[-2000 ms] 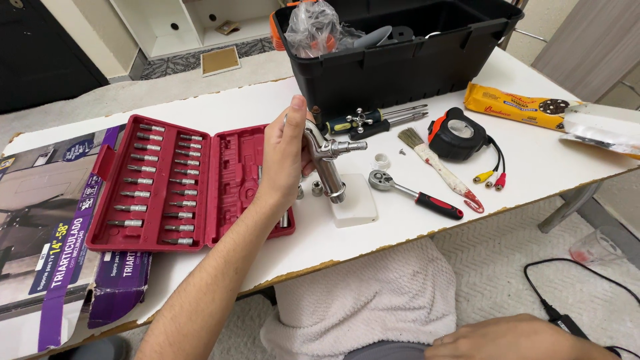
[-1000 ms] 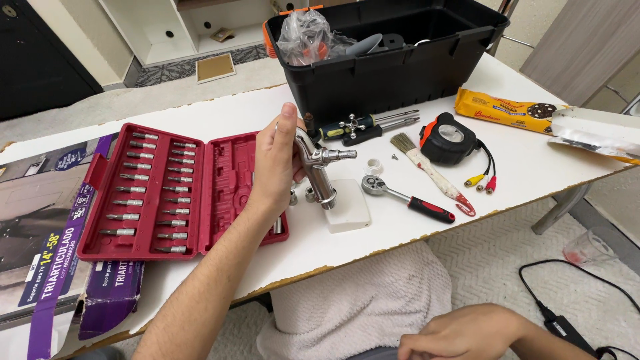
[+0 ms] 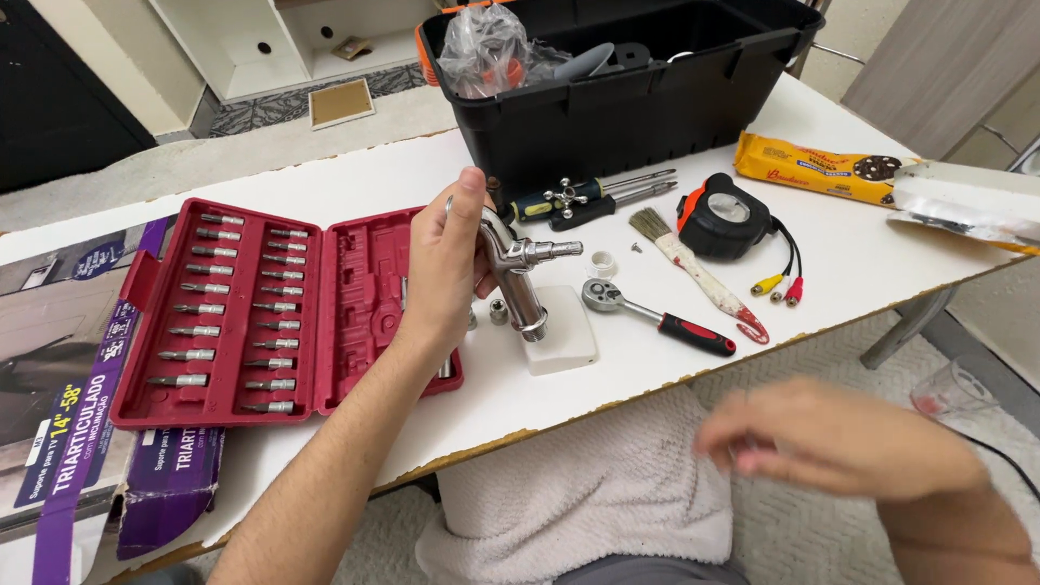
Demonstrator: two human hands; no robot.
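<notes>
My left hand (image 3: 447, 268) grips a chromed tap body (image 3: 520, 280) upright over the table, its threaded end pointing down above a white plastic plate (image 3: 565, 333). Blurred by motion, my right hand (image 3: 821, 443) hangs in front of the table edge over my lap, holding nothing visible. A socket ratchet (image 3: 658, 317) with a black and red handle lies right of the plate. Beyond it are a white plastic ring (image 3: 601, 263), a small screw (image 3: 636, 248) and a paintbrush (image 3: 691, 272). A small socket (image 3: 498, 312) stands beside the tap. The cross-shaped tap handle (image 3: 566, 196) rests on screwdrivers (image 3: 609, 199).
An open red bit case (image 3: 219, 406) lies at left, partly over a printed cardboard box (image 3: 49, 479). A black toolbox (image 3: 617, 122) stands at the back. A tape measure (image 3: 723, 219), cable plugs (image 3: 780, 288) and a biscuit packet (image 3: 812, 171) are at right. A towel (image 3: 585, 487) covers my lap.
My right hand has risen from my lap toward the table edge. The tap stays in my left hand in all frames.
</notes>
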